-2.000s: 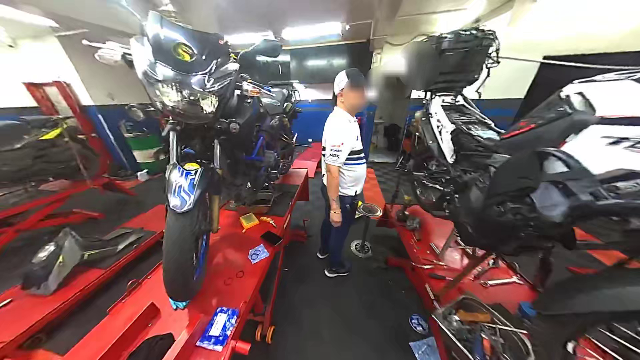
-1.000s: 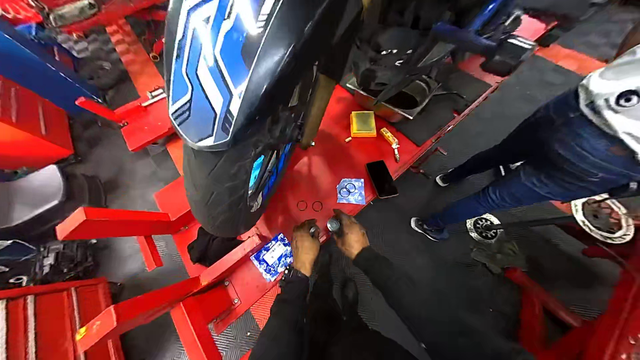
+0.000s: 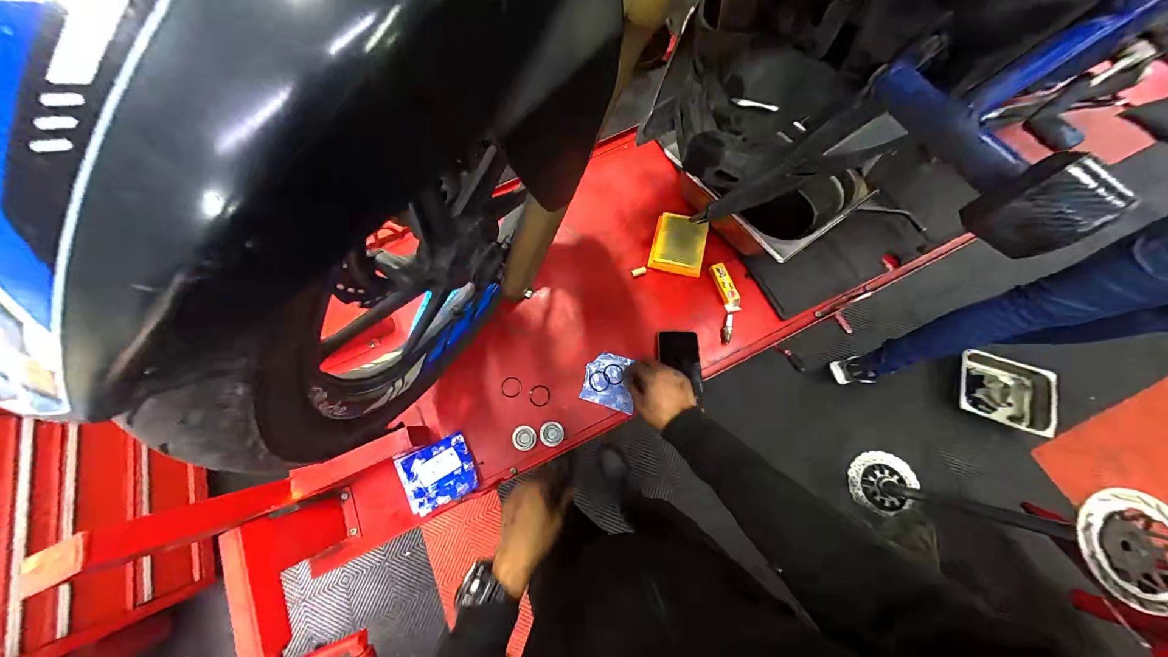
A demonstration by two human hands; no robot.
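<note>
My right hand point(image 3: 661, 392) is at the right edge of a blue-and-white plastic packet point(image 3: 591, 392) that has two dark rings point(image 3: 599, 380) on it; whether its fingers grip the packet or a ring cannot be told. A black smartphone point(image 3: 679, 350) lies partly behind that hand. My left hand point(image 3: 529, 525) is low in front of the lift's edge, blurred, its fingers hidden in shadow. Two round metal parts point(image 3: 524, 438) stand side by side on the red motorcycle lift point(image 3: 584, 328), below two thin rings point(image 3: 539, 395). A blue printed packet point(image 3: 436, 473) lies to their left.
A motorcycle's front tyre point(image 3: 292, 401) and dark fender point(image 3: 365, 109) fill the left. Farther along the lift are a yellow air filter point(image 3: 678, 244), a spark plug point(image 3: 727, 328), its box point(image 3: 725, 286) and a metal tray point(image 3: 789, 246). A person's jeans-clad leg point(image 3: 995, 306) and brake discs point(image 3: 882, 481) are at right.
The view has come down close to the lift. One second ago both hands held round parts; those now stand on the lift. My right hand has moved to the ringed packet, my left off the lift's edge.
</note>
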